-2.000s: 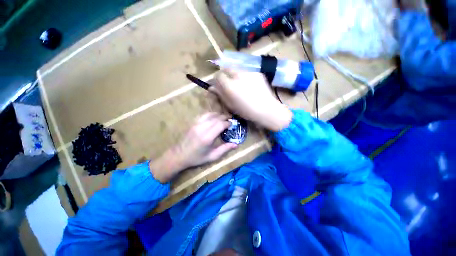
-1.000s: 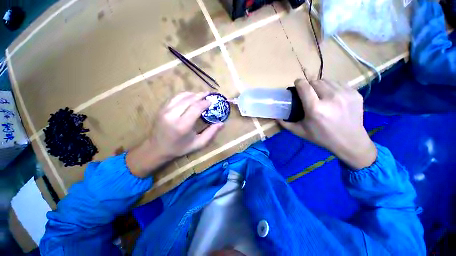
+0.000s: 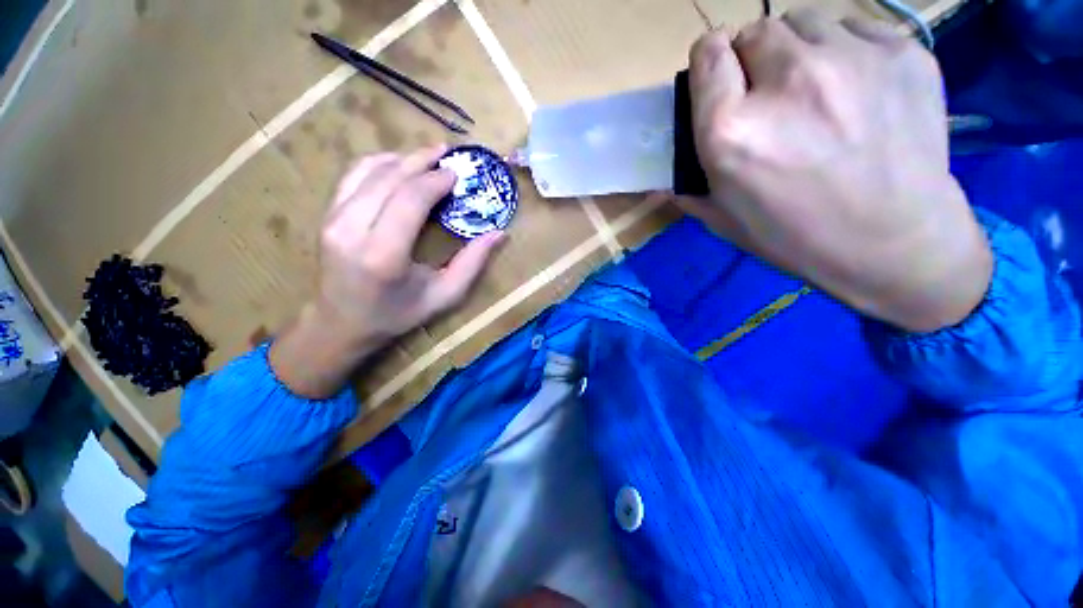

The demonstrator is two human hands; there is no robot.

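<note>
My left hand holds the round unit by its left side, its silvery-white and dark patterned face turned up. My right hand is closed around the black band of the glue syringe barrel, which lies roughly level. Its narrow tip points left and is at the right rim of the unit; whether it touches cannot be told. The blue cap is hidden by my right hand. The dark tweezers lie on the cardboard above my left hand, prongs slightly apart.
A pile of small black components lies on the left of the cardboard. A white parts box and a white paper sheet are at the left edge. A pale hose shows at the top right.
My right hand has put down the tweezers and taken the syringe, bringing its tip to the unit. My left hand still holds the unit. The controller and plastic bag have left the view.
</note>
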